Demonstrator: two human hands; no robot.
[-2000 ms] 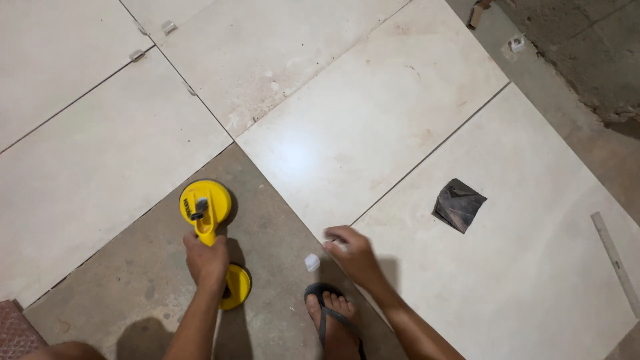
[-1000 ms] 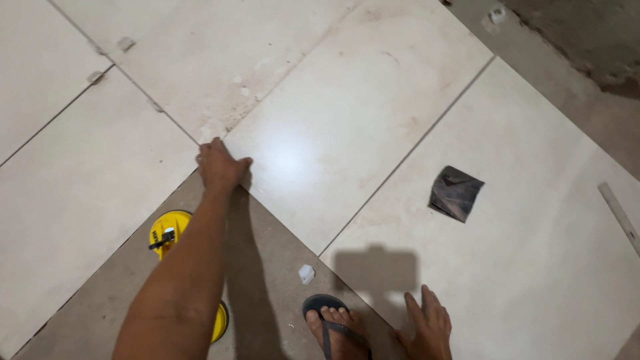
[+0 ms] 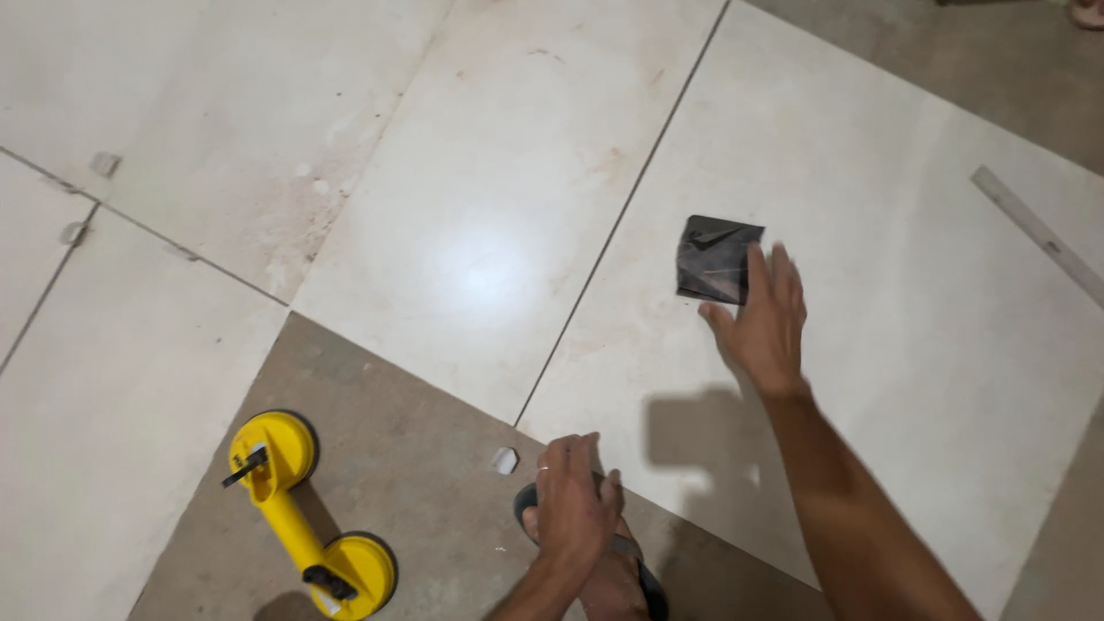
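Note:
My right hand (image 3: 763, 315) reaches over a large pale floor tile (image 3: 897, 328), its fingers apart at the right edge of a creased dark sheet (image 3: 711, 259) lying on that tile. Whether the fingertips touch the sheet is not plain. My left hand (image 3: 580, 496) is above my sandalled foot, near the tile's lower edge, with slightly bent fingers and nothing visible in it. Left of it, a small white piece (image 3: 506, 461) lies on the bare concrete. A yellow double suction cup lifter (image 3: 293, 526) rests on the concrete farther left, apart from both hands.
More pale tiles (image 3: 466, 172) cover the floor to the left and above, separated by dark joints. Clear plastic tile clips (image 3: 76, 233) stand at joints on the left. A flat straight bar (image 3: 1039, 233) lies on the right tile. Part of another person's foot (image 3: 1088, 14) shows at top right.
My left hand was on the lifter's handle, then at a tile corner, and is now by my foot. My right hand has moved up from the tile's lower edge to the dark sheet.

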